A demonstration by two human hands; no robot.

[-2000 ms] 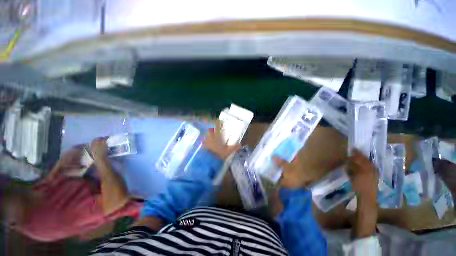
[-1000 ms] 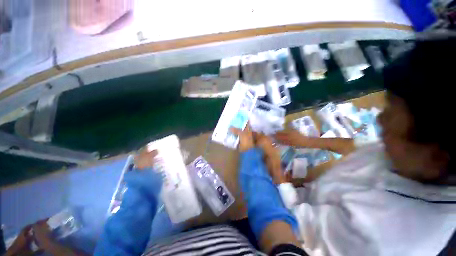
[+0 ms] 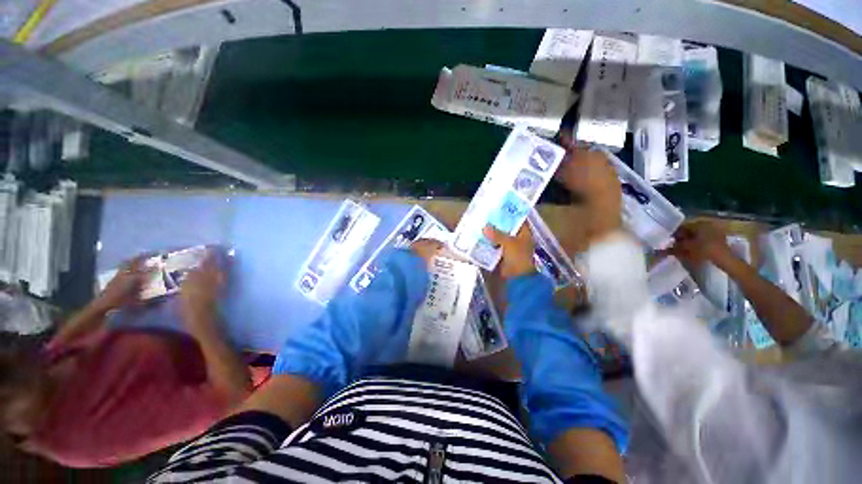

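My right hand (image 3: 512,250) holds the lower end of a long clear pack (image 3: 518,181) with dark round pictures and a light-blue leaflet (image 3: 511,212) showing through. My left hand (image 3: 428,251) is at the top end of a long white pack (image 3: 440,309) with black lettering, its fingers gripping there. The upper end of this white pack lies close to the lower end of the clear pack. Another clear pack (image 3: 484,326) lies partly under the white one. Two more clear packs lie to the left, one (image 3: 337,248) on the blue bench top and one (image 3: 398,244) beside my left sleeve.
The green conveyor (image 3: 350,118) beyond the bench carries several packs (image 3: 608,90). A person in a red-pink top (image 3: 142,397) handles a pack at left. A person in white (image 3: 699,350) reaches in close at right, near a clear pack (image 3: 646,203). A grey metal support (image 3: 170,137) slants at upper left.
The view has swung left. The white pack has moved from the left to in front of my body, closer to my right hand's pack. The neighbour's arm in white now reaches further forward.
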